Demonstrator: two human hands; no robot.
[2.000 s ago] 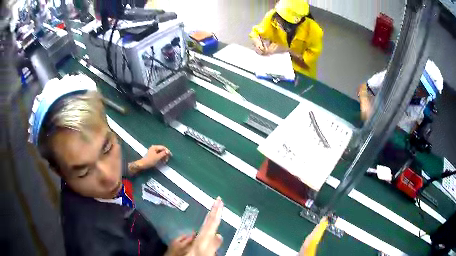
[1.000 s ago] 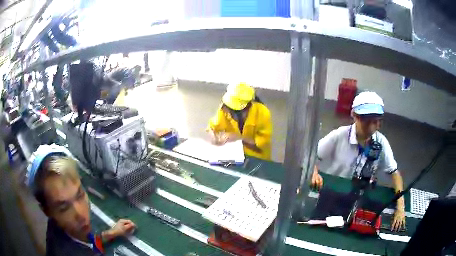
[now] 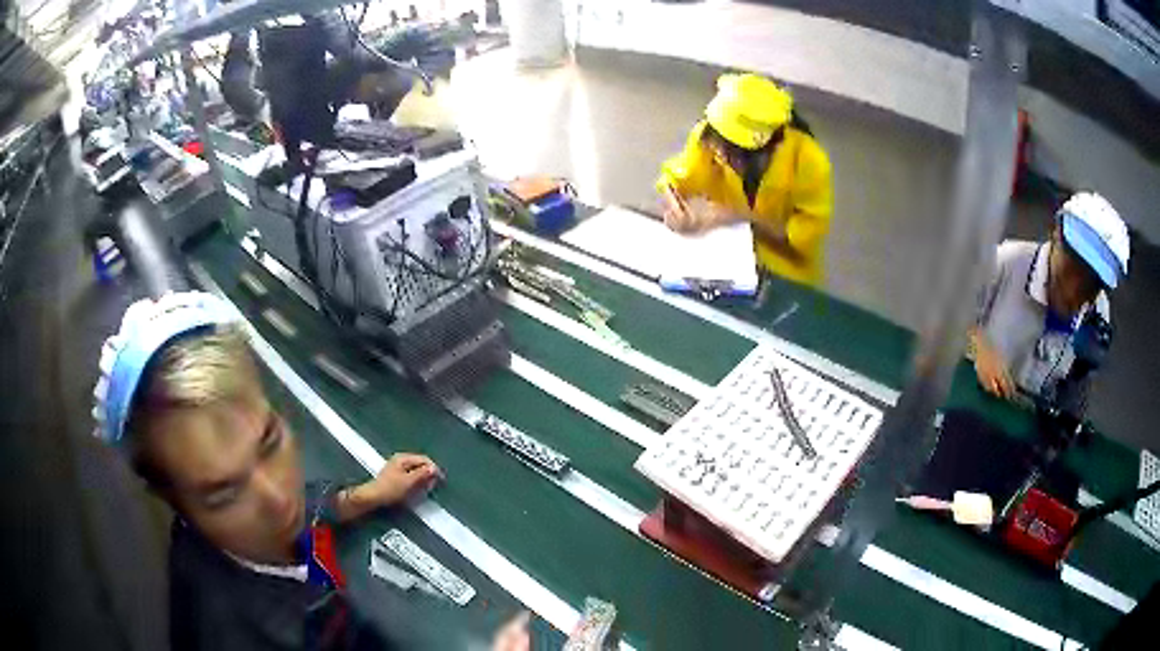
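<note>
A silver-grey metal strip plate (image 3: 592,626) lies at the bottom edge of the head view, partly cut off. A blurred fingertip, seemingly of my left hand (image 3: 513,633), shows just left of it; the rest is cut off, so its grip cannot be told. My right hand is not in view. Two more thin metal plates (image 3: 428,566) lie further left on the green bench, beside another person's arm.
A person in a light blue cap (image 3: 204,471) is close on the left. A white gridded tray (image 3: 763,445) with a dark strip stands on a red box (image 3: 712,549). A ribbed grey block (image 3: 461,361), a segmented strip (image 3: 522,445) and a metal post (image 3: 948,280) are beyond. Two people sit opposite.
The view swung up, then partly back down. My yellow-tipped right finger, seen two seconds ago, is gone. My left hand left view and seemingly shows again as a fingertip.
</note>
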